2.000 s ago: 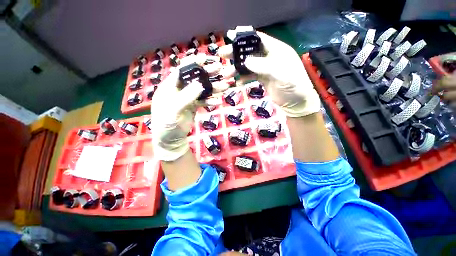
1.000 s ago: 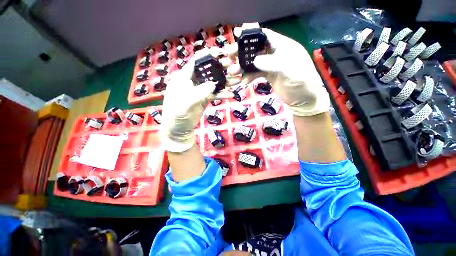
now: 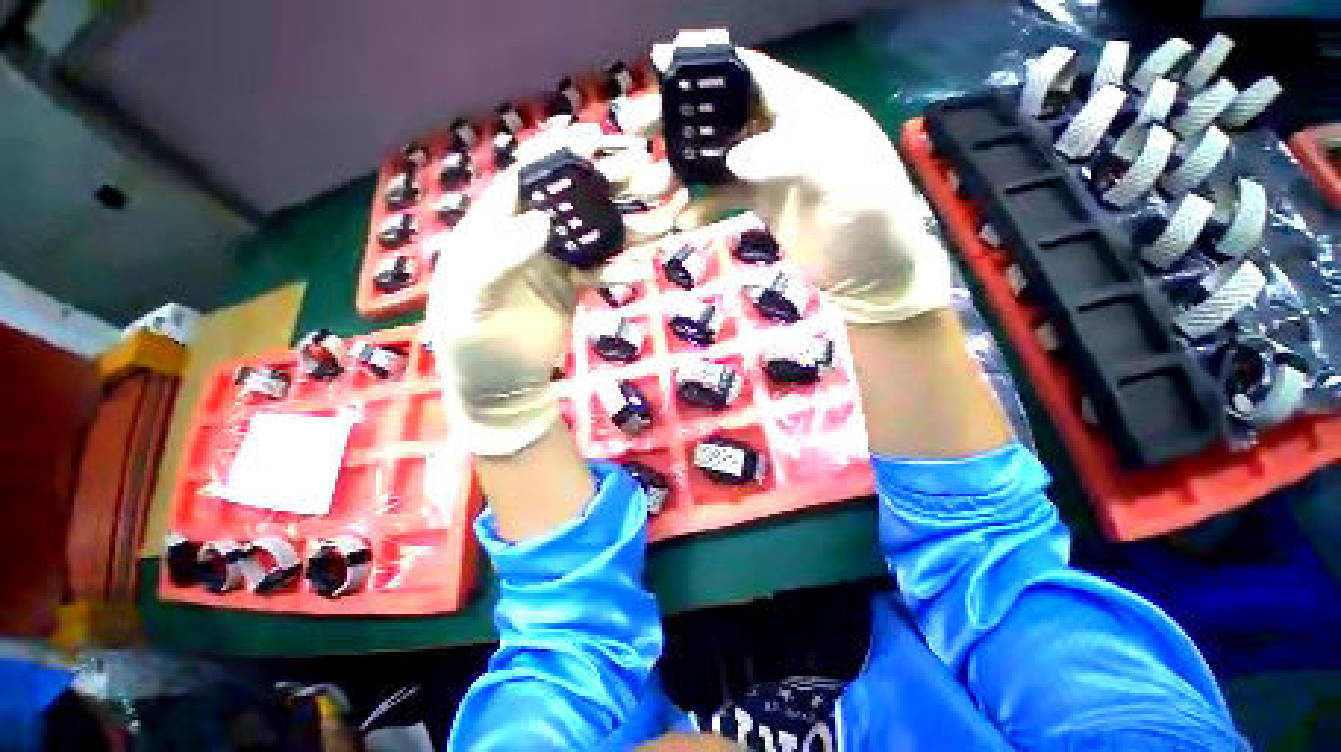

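My left hand (image 3: 508, 309), in a cream glove, holds a black smartwatch (image 3: 572, 210) with white text lit on its screen. My right hand (image 3: 846, 199), also gloved, holds a second smartwatch (image 3: 706, 106), upright, with a lit list of white lines. The two watches are side by side, apart, screens towards me. Both hands are above a red compartment tray (image 3: 806, 495) with watches in its pockets. The fingers behind the watches are partly hidden.
A red tray at left holds watches and a white paper slip (image 3: 288, 463). Another red tray (image 3: 394, 298) is behind. At right, a black slotted holder (image 3: 1096, 301) and pale looped straps (image 3: 1179, 231) are on a red tray. Clear plastic film (image 3: 978, 74) is behind.
Both hands still hold the watches. Since one second ago, watches and trays have shifted slightly left in view. The right watch's screen lines now show larger and clearer.
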